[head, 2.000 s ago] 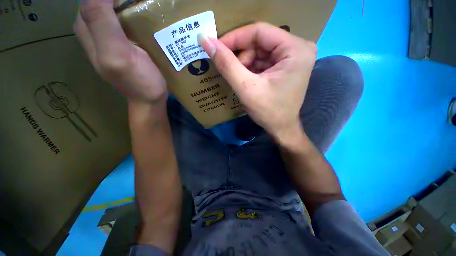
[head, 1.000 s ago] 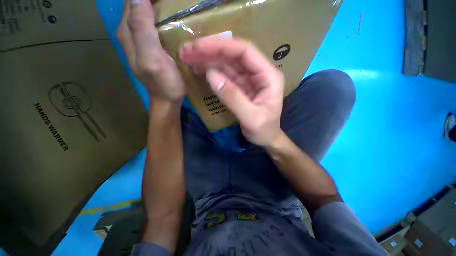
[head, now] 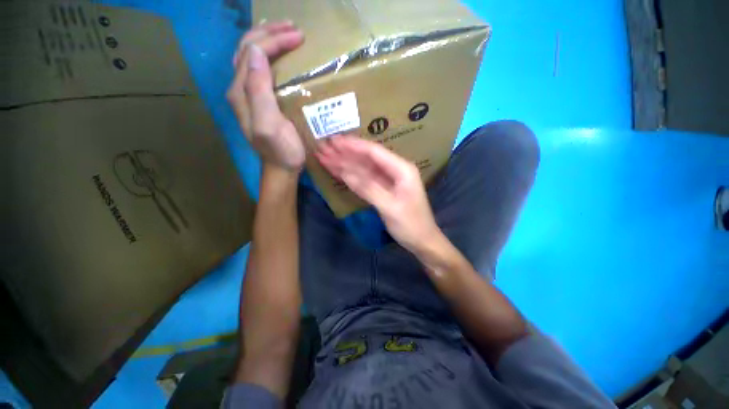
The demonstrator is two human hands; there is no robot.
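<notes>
A sealed carton (head: 432, 88) with clear tape along its top edge stands tilted between my knees. A white product label (head: 332, 115) lies flat on the side facing me, near its upper left corner, beside round printed symbols. My left hand (head: 268, 104) is on the carton's left corner, fingers over the top edge, steadying it. My right hand (head: 376, 180) is just below the label, against or close to the carton face, slightly blurred, fingers extended and holding nothing.
A large outer carton (head: 120, 184) printed "HANDS WARMER" stands at the left. A dark pallet edge (head: 643, 64) is at the upper right. Brown cartons (head: 695, 387) are at the lower right. A shoe (head: 722, 209) shows at the right rim. The floor (head: 591, 240) is glossy blue.
The label has gone from my right fingers to lying flat on the carton. My right hand has moved down off it. The carton shows more of its top and sits farther from me.
</notes>
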